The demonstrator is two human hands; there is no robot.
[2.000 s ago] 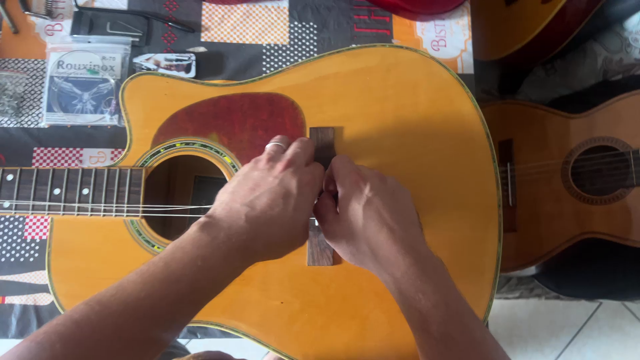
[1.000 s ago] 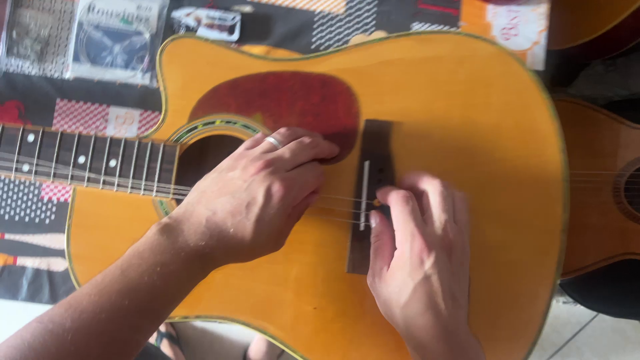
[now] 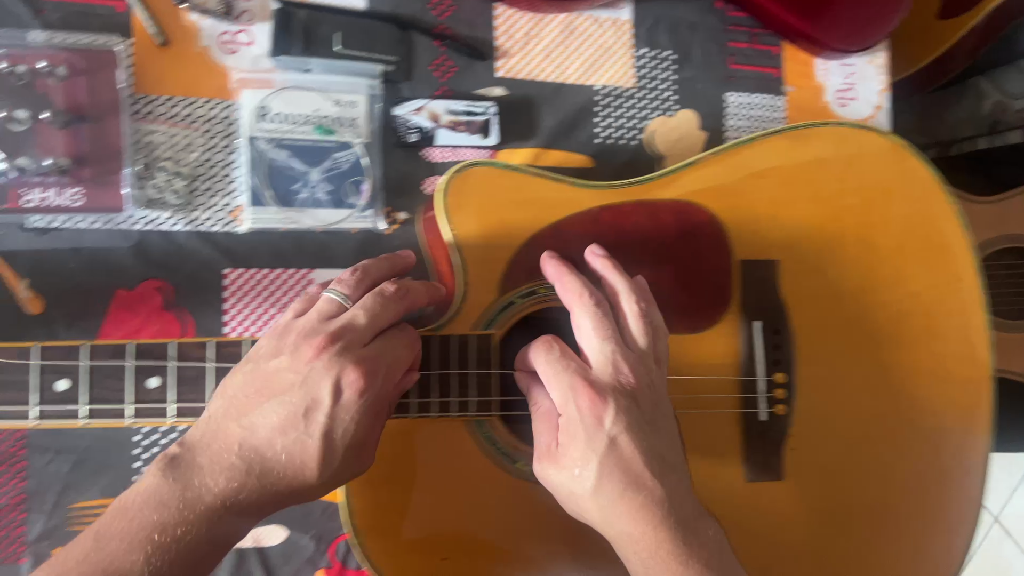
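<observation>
An acoustic guitar (image 3: 864, 320) with a red pickguard (image 3: 640, 256) lies face up. Several strings run from its fretboard (image 3: 112, 380) to amber bridge pins in the dark bridge (image 3: 766, 448). My left hand (image 3: 320, 376), with a ring on one finger, lies over the upper fretboard end near the cutaway; its fingertips hide part of the strings. Over the soundhole (image 3: 544, 328), my right hand (image 3: 600, 384) has thumb and index finger together at a string, the other fingers spread. Whether the thumb and finger grip that string is hard to tell.
On the patterned tablecloth (image 3: 320, 256), a string packet (image 3: 312, 152), a clear case with metal parts (image 3: 60, 120), a small printed packet (image 3: 448, 122) and a black object (image 3: 340, 36) lie at the upper left. Other guitars (image 3: 1004, 280) are at the right edge, with a red body (image 3: 832, 20) above.
Both hands have moved left along the guitar. My right hand has left the bridge for the soundhole, and my left hand has gone from the soundhole to the fretboard. The view has shifted.
</observation>
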